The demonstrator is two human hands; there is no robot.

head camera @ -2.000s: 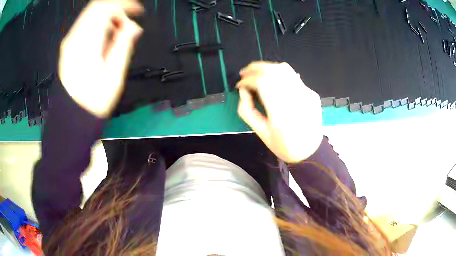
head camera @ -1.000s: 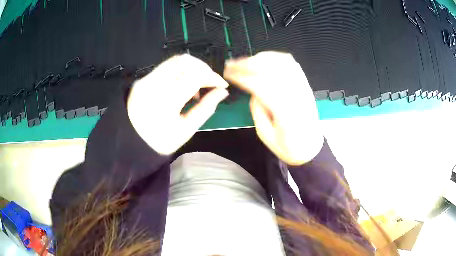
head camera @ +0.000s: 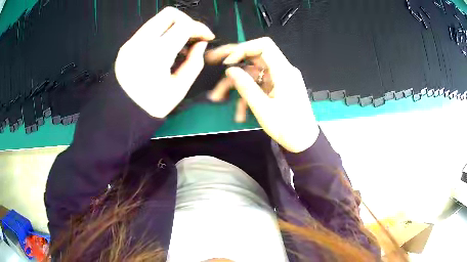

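Black flat ribbon cables (head camera: 353, 51) lie side by side on the green bench mat (head camera: 189, 120), with grey end connectors (head camera: 377, 100) in a stepped row along the near edge. My left hand (head camera: 158, 61) is over the cables at centre left, thumb and fingers pinched around something dark and blurred. My right hand (head camera: 279, 94) is beside it on the right, thumb and forefinger close together near a small dark piece. The area between the hands is blurred, so what each hand holds cannot be told for sure.
Loose slim black clips (head camera: 290, 15) lie on the cables at the far side, with more at the far right and left. A blue bin (head camera: 18, 224) with a red item (head camera: 37, 246) is at lower left. An open cardboard box (head camera: 404, 238) is at lower right.
My left hand came in from the left to beside my right hand, then both moved a little farther up over the cables. The right fingers have spread and shifted slightly left.
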